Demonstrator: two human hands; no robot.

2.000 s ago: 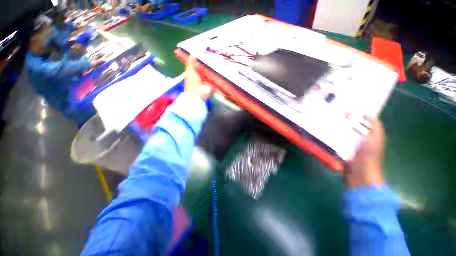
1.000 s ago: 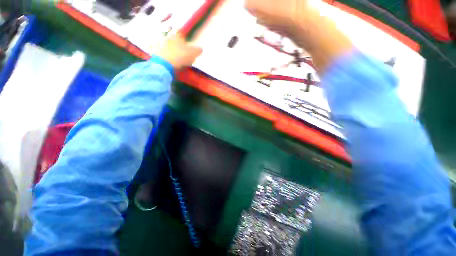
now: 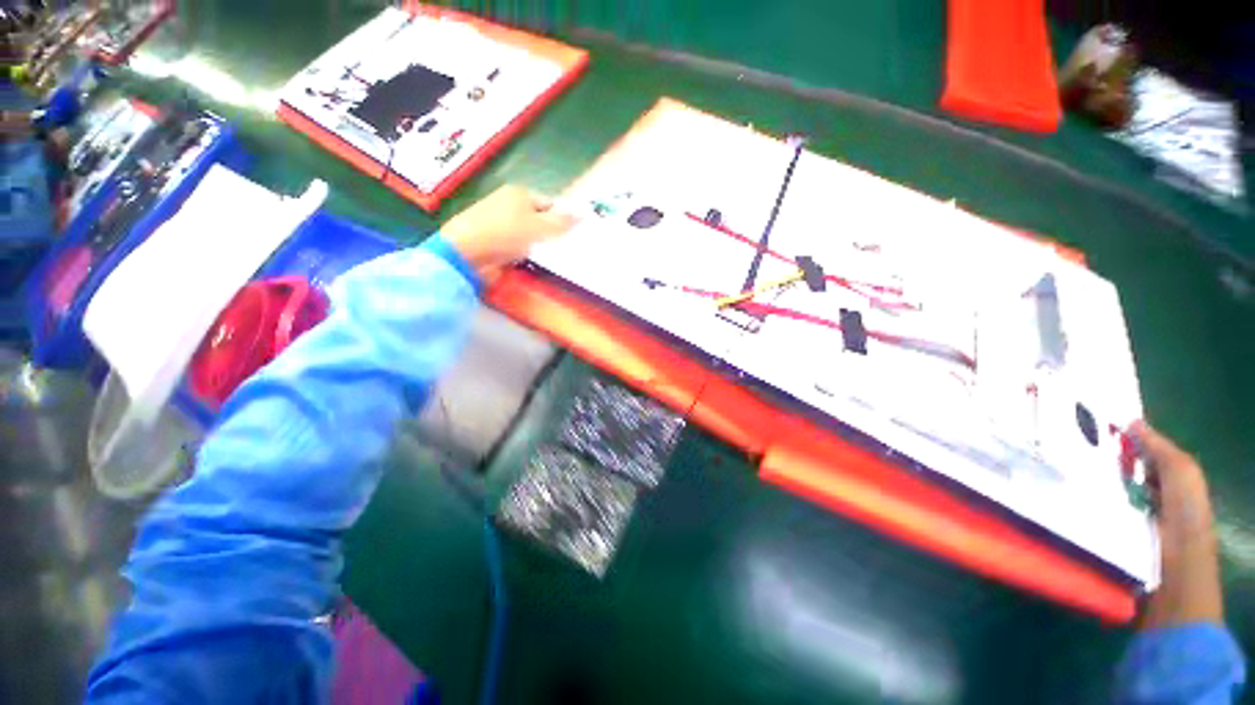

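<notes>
A white panel back plate [image 3: 881, 400] lies on an orange-red foam pad [image 3: 950, 530], tilted across the view. My left hand [image 3: 502, 232] holds its near left corner. My right hand [image 3: 1181, 530] holds its right end, beside a small green circuit board [image 3: 1137, 461]. Red and black wire harnesses [image 3: 785, 314] with black tape lie across the plate, and a long dark cable [image 3: 778, 214] runs to its far edge. Black ovals sit near both ends. My fingertips are partly hidden or blurred.
Another panel [image 3: 475, 90] with a black cover stands farther up the green bench [image 3: 771, 647]. Screw trays [image 3: 592, 461] and dark flat sheets [image 3: 489, 379] lie in front. At left are a blue bin with a red round item [image 3: 255, 338] and a white sheet [image 3: 179, 262].
The panel with the black cover is now farther away at upper left. My right hand has moved from above the nearer panel to its right end. My left hand stays at the left corner.
</notes>
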